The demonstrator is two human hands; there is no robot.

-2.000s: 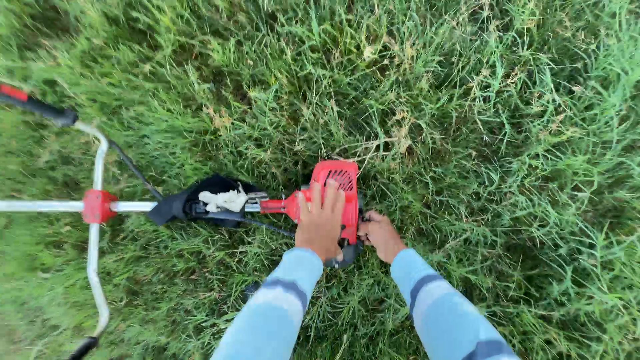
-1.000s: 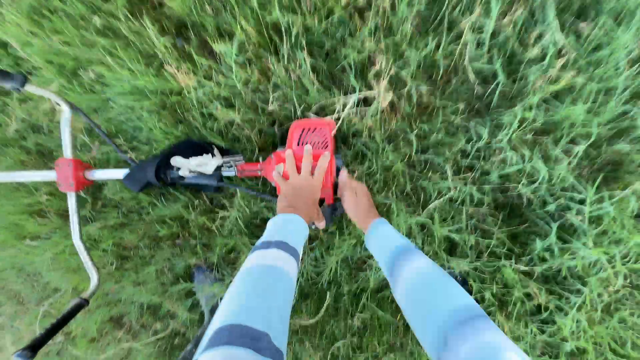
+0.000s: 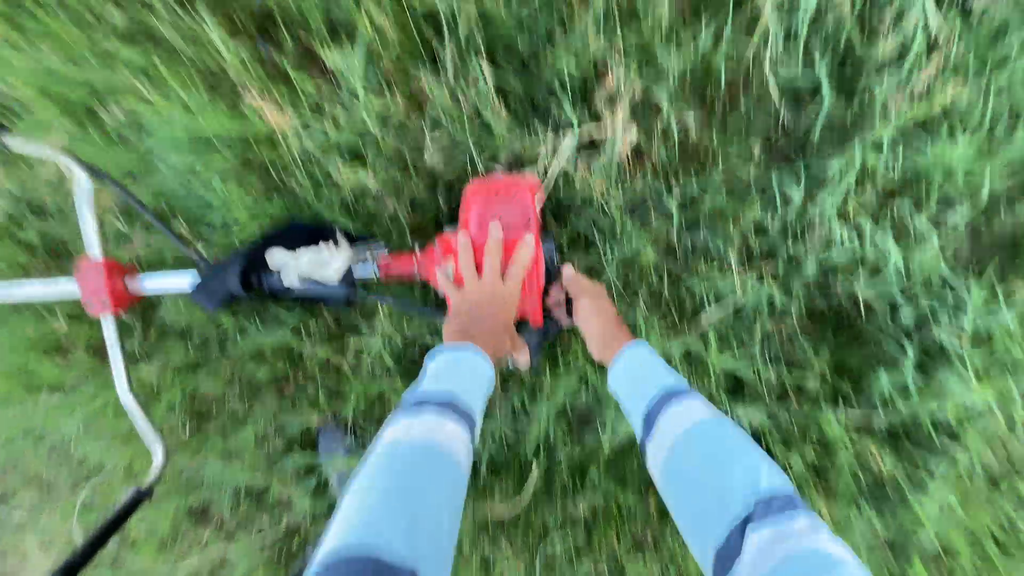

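A brush cutter lies in the grass, its red engine housing [image 3: 502,200] near the middle of the view. My left hand [image 3: 486,300] rests on that housing with its fingers spread. Just right of the engine, my right hand [image 3: 590,308] has curled fingers around a small dark part, probably the starter handle; blur hides the exact grip. Left of the engine, a whitish crumpled thing [image 3: 310,262] lies on a black cloth or pad [image 3: 232,276] around the shaft. A red clamp [image 3: 104,286] joins the metal shaft [image 3: 40,290] to the handlebar [image 3: 124,376].
Tall green grass [image 3: 760,240] surrounds the machine, with some dry stalks [image 3: 612,132] above the engine. The handlebar's black grip [image 3: 104,532] reaches the lower left. A dark cable [image 3: 144,210] runs from the handlebar toward the black pad. A greyish blurred thing [image 3: 334,444] is beside my left sleeve.
My left hand stays on the red engine and my right hand remains at its right side. The view has shifted and is more blurred. No clear change in the machine shows.
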